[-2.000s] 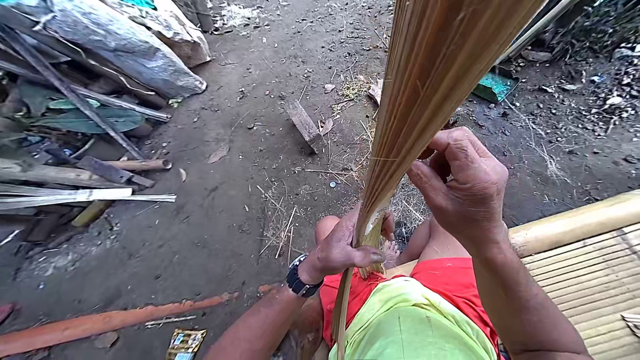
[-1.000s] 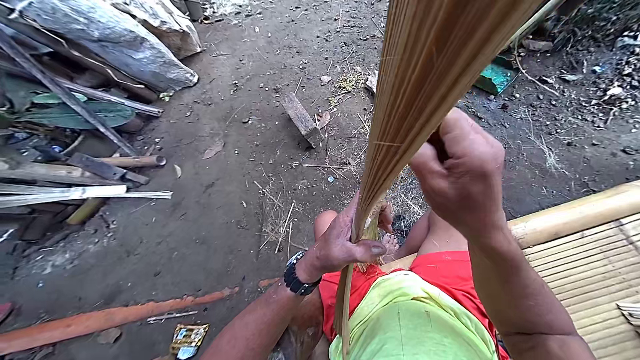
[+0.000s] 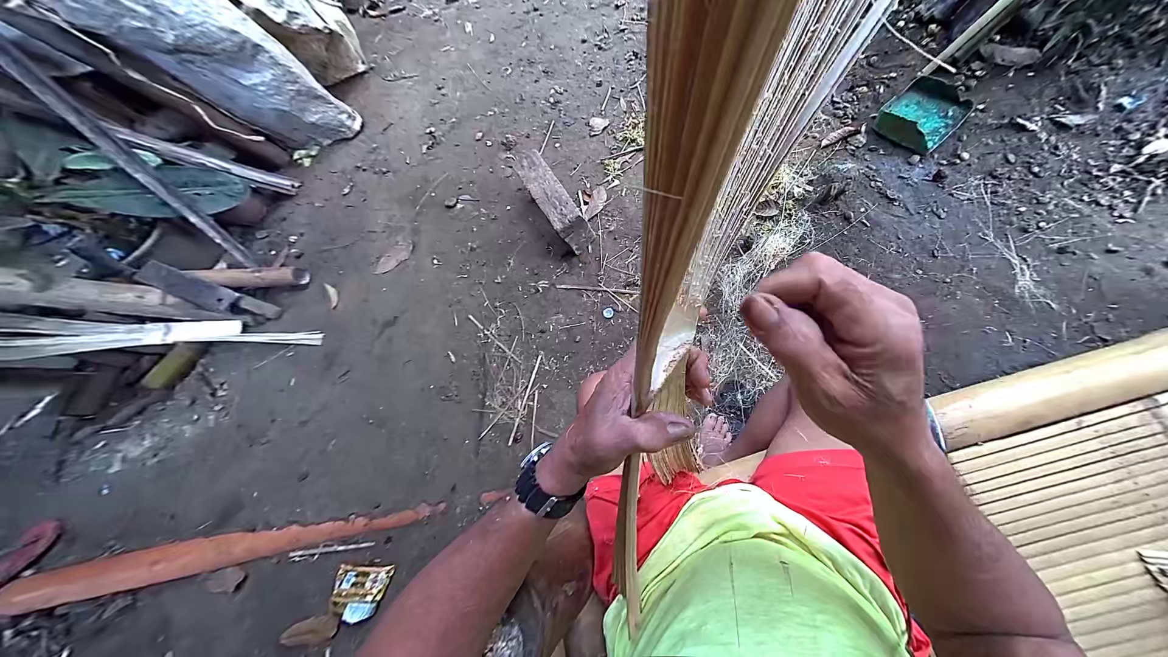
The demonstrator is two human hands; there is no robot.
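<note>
A tall bundle of dry, brown plant strips (image 3: pixel 707 137) rises from my lap past the top edge of the head view, fanned out above and narrow below. Around its narrow lower part my left hand (image 3: pixel 620 415) is closed, with a dark watch on the wrist. A pale, whitish patch shows on the bundle just above that grip. To the right of the bundle, apart from it, my right hand (image 3: pixel 844 342) is raised with curled fingers and the thumb against the index finger. Whether a thin fibre is pinched there cannot be told.
A slatted bamboo bench (image 3: pixel 1068 493) is at the right. Wood pieces and a large grey sack (image 3: pixel 228 68) lie at the left. On the dirt ground are a short wood block (image 3: pixel 550 196), a green dustpan (image 3: pixel 923 114), loose fibres (image 3: pixel 753 301) and a long orange-brown strip (image 3: pixel 210 555).
My right hand has moved away from the bundle's edge to the right. The bundle has turned, and its paler, fanned strips now show on the right. My left hand still holds the lower part.
</note>
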